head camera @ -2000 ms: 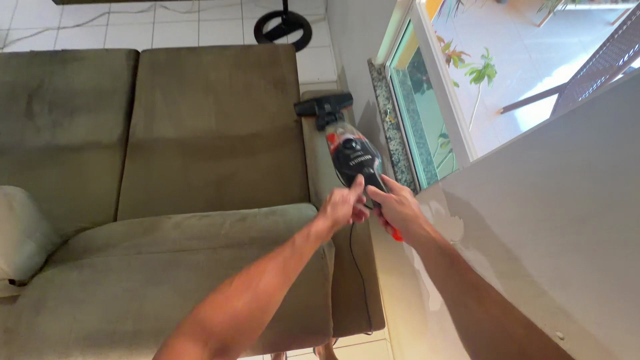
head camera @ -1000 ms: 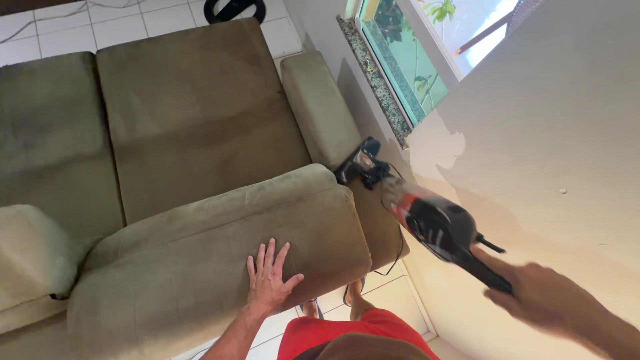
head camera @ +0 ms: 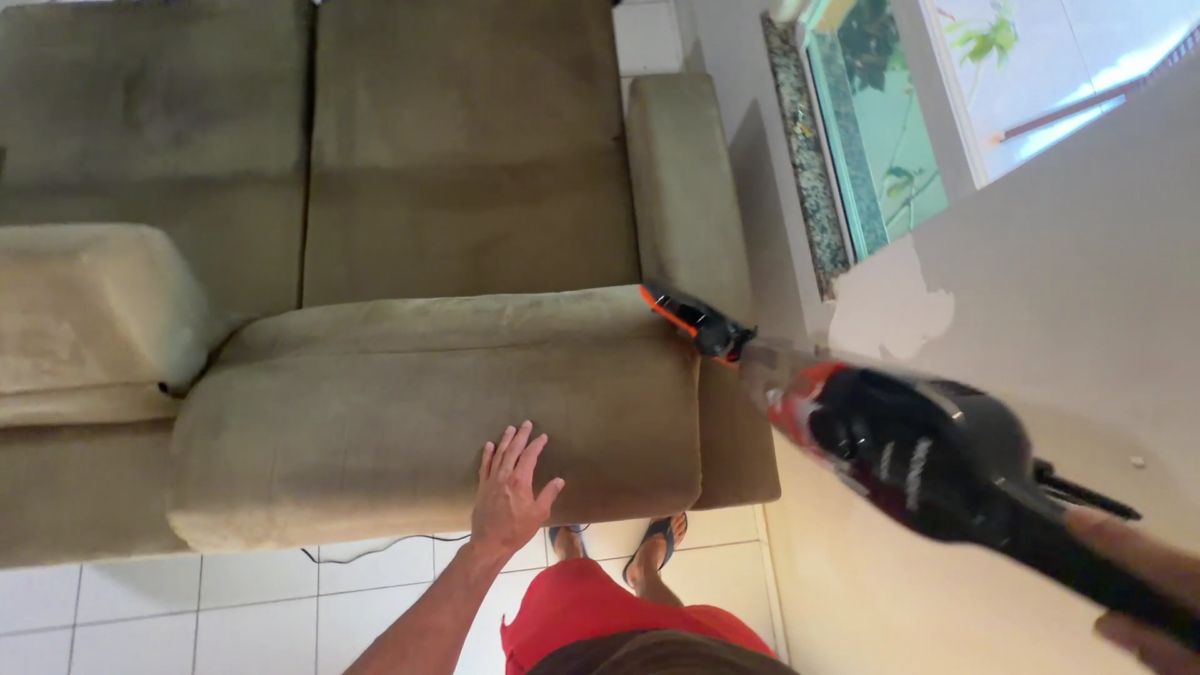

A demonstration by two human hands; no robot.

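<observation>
My right hand (head camera: 1130,581), cut off by the right edge of the view, grips the handle of a black and red handheld vacuum cleaner (head camera: 919,450). The vacuum's black floor nozzle (head camera: 689,319) with an orange edge is at the upper right corner of a sofa's back cushion (head camera: 422,412), close to the armrest (head camera: 684,169). Flat on that cushion lies my left hand (head camera: 514,478), its fingers apart, holding nothing. Two olive-brown seat cushions (head camera: 469,141) stretch beyond the back cushion.
A wall (head camera: 1059,309) with a patch of bare plaster and a window with a granite sill (head camera: 806,150) run along the right. Another back cushion (head camera: 84,300) is at the left. A thin cord (head camera: 366,555) lies on the white floor tiles (head camera: 253,628) behind the sofa.
Two seconds ago both hands were on the vacuum over the armrest; my left hand has let go and rests on the back cushion. The nozzle has come back from the armrest to the cushion's corner.
</observation>
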